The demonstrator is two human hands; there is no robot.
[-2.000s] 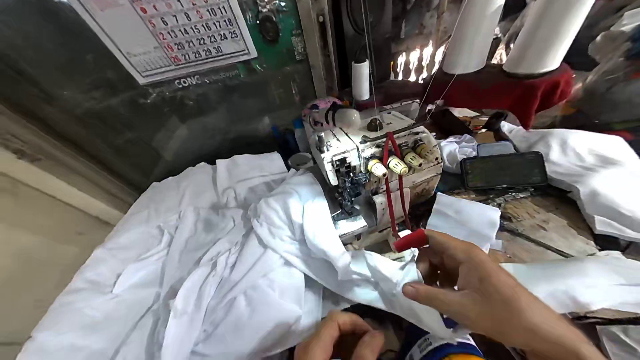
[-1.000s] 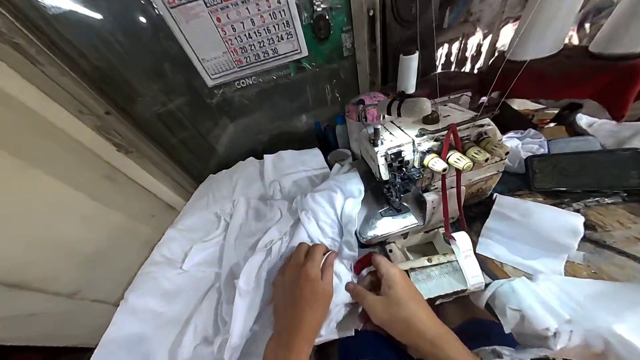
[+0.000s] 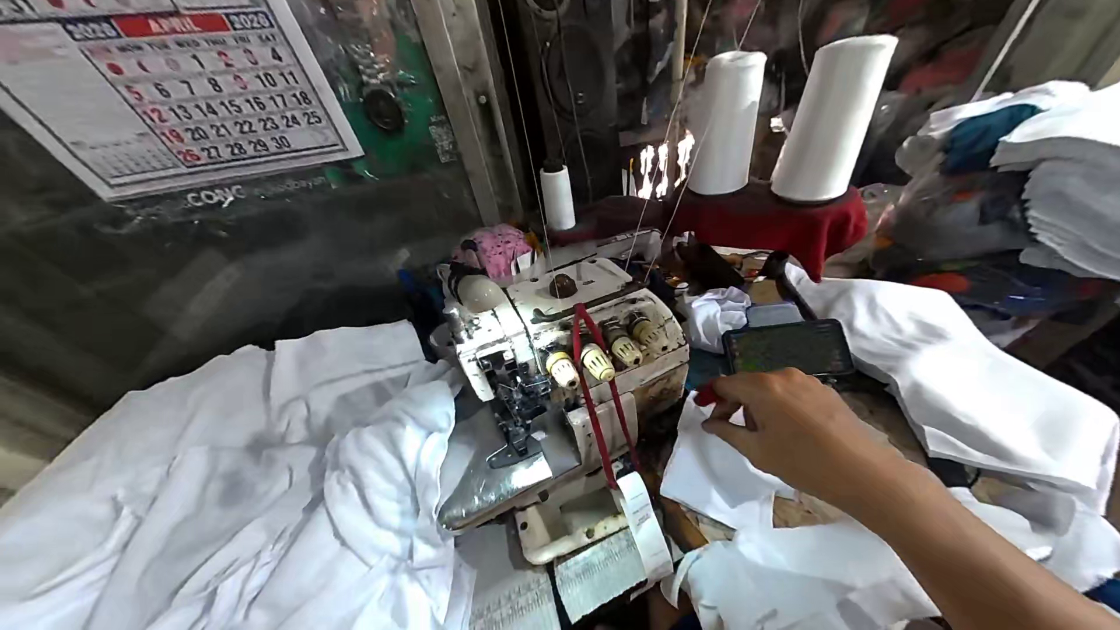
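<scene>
My right hand reaches in from the right edge, its thumb and fingers pinching a small red object over a cut piece of white fabric. To its left stands an overlock sewing machine with several tension dials. A red cord loop with a white printed tag hangs down the machine's front. A large heap of white cloth lies left of the presser foot. My left hand is not in view.
A dark phone lies behind my right hand. White cloth spreads along the right side. Two large white thread cones stand on red cloth at the back. Stacked white fabric sits at the far right, and a calendar hangs upper left.
My right hand has moved right, from beside the cloth heap to the cut white piece. My left hand, on the heap a second ago, has left the view.
</scene>
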